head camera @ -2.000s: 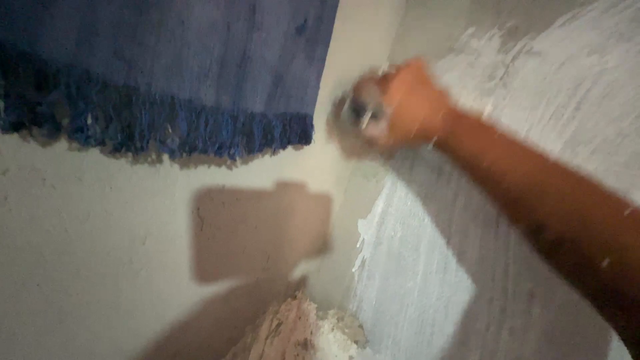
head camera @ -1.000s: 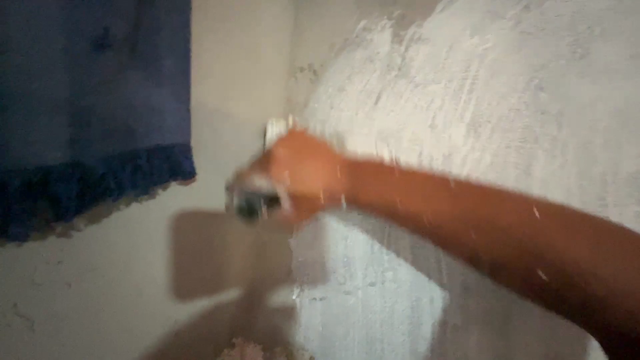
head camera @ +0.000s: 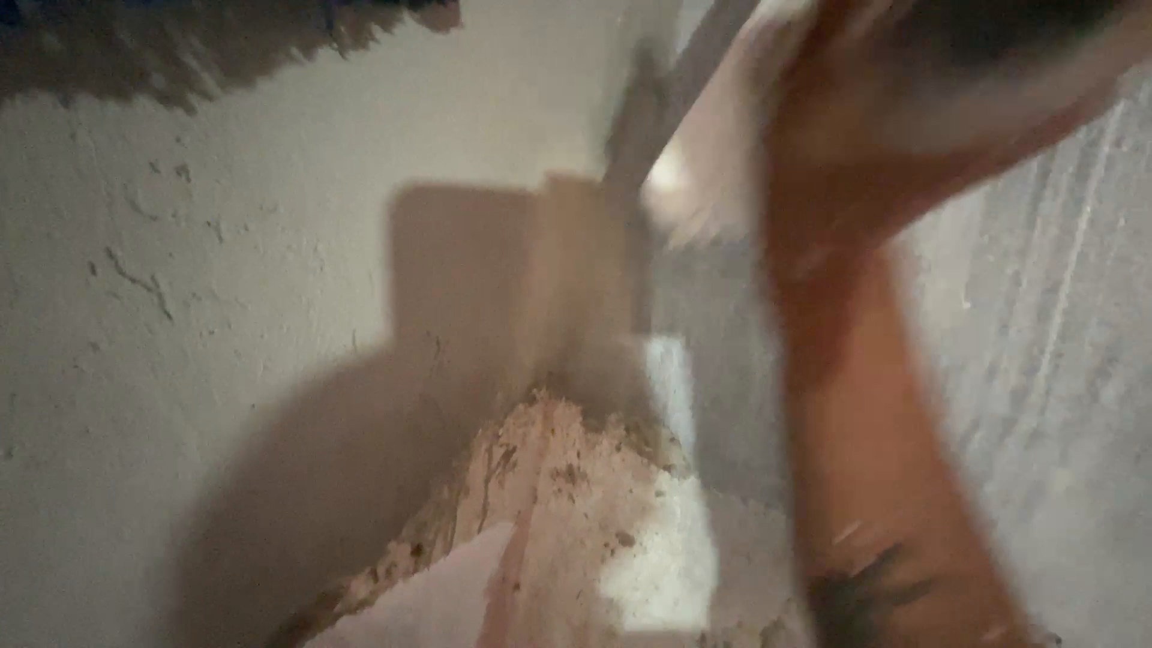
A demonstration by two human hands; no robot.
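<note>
My right hand [head camera: 900, 99] is large and blurred at the upper right, with its forearm rising from the bottom right. Just left of it is a blurred hand tool [head camera: 711, 171] with a grey edge and a pale, fringed end; its exact kind cannot be told. The hand appears closed on this tool, though the fingers are not clear. Behind it a wall corner separates the beige left wall [head camera: 270, 216] from the right wall with streaky white coating [head camera: 1044, 297]. My left hand is not in view.
A dark blue fringed cloth [head camera: 441, 13] shows at the top left. Low in the corner, the surface is rough, pinkish and flaking [head camera: 558, 477]. A shadow with a squared top falls across the left wall. Small cracks and marks show there too.
My right hand has come closer to the camera, and its forearm now stands nearly upright instead of reaching in from the right. The view has shifted downward since one second ago.
</note>
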